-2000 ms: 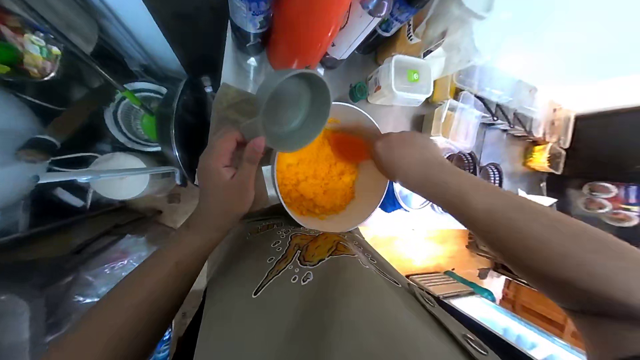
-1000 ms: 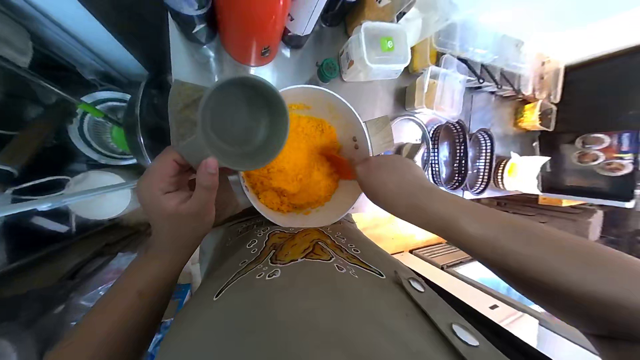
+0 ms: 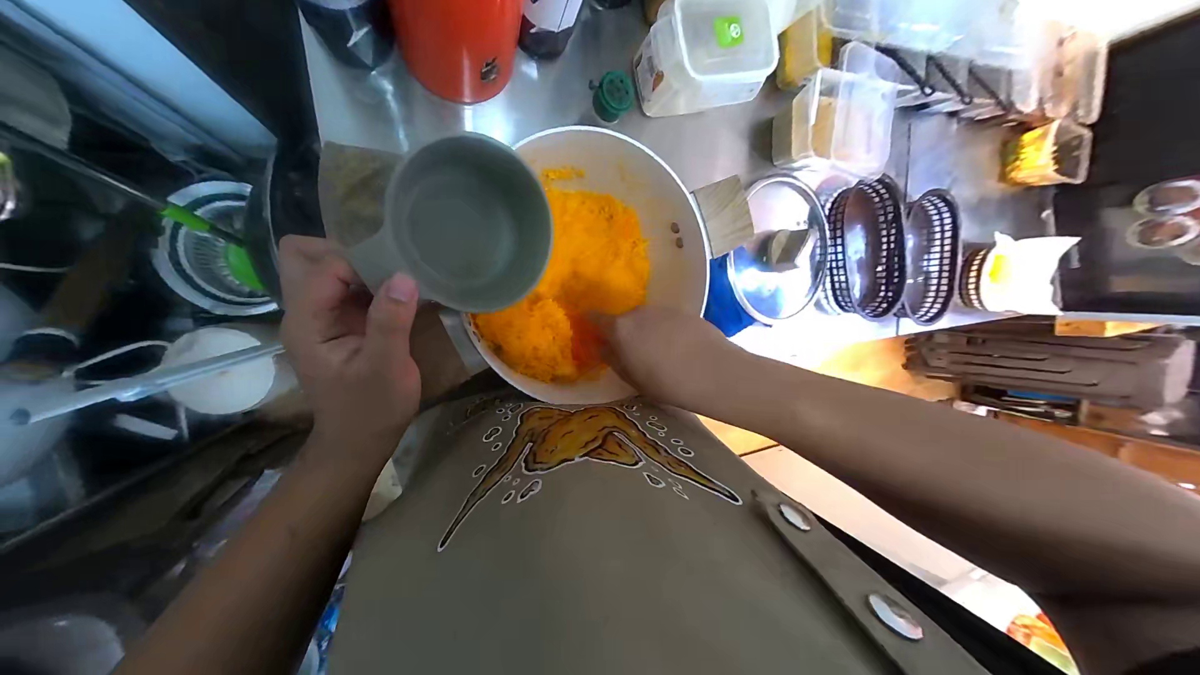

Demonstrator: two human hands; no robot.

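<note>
My left hand [image 3: 352,342] grips the handle of a grey-green cup [image 3: 469,222], tilted over the left rim of a white pot [image 3: 680,267]. The cup's inside looks bare. Orange, crumbly food [image 3: 600,253] fills much of the pot. My right hand [image 3: 656,352] is low inside the pot, over the food, closed around something whose red-orange end [image 3: 586,342] shows at the fingers; its handle is hidden by the hand. A wooden pot handle [image 3: 724,216] juts from the right rim, and another handle lies partly behind my left hand.
A metal lid [image 3: 776,248] lies right of the pot, beside black plastic baskets [image 3: 867,248]. Above the pot are a green cap [image 3: 613,96], a red container [image 3: 457,47] and a clear plastic tub [image 3: 708,56]. A strainer with a green utensil [image 3: 211,248] is at left.
My right hand has moved from the pot's right side down to its lower part, and the orange food has shifted. The cup stays in my left hand, beside the pot's left rim.
</note>
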